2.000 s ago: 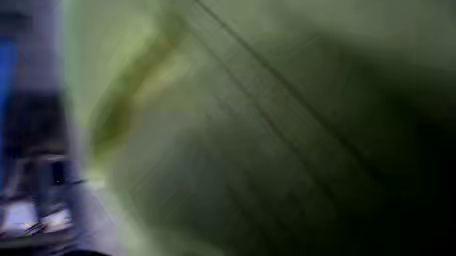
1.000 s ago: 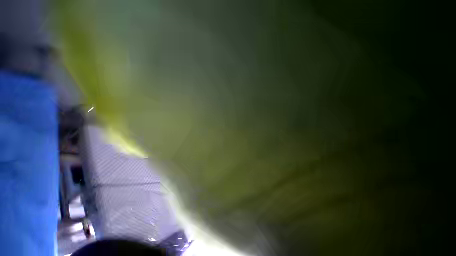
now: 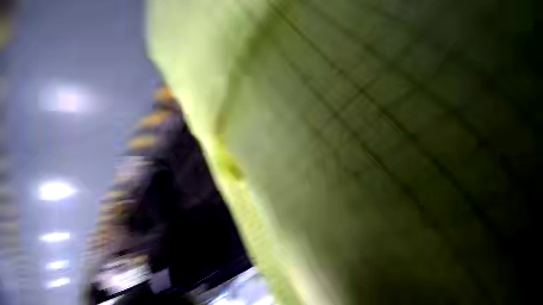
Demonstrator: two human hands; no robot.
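Note:
Yellow-green smock cloth (image 3: 357, 131) with dark grid lines fills the middle and right of the head view, close to the camera and blurred. It falls into deep shadow at the far right. Neither my left hand nor my right hand shows. No held thing is visible.
A grey shiny floor (image 3: 77, 143) with bright reflections runs down the left side. Yellow-black hazard tape (image 3: 143, 142) borders it. Large dark shapes (image 3: 190, 208), too blurred to name, stand beside the cloth. A dark rounded object (image 3: 152, 296) shows at the lower edge.
The blue surface and the pale mesh-patterned thing at the left have left the view. The floor, hazard tape and dark shapes now show there. The cloth's edge has shifted right.

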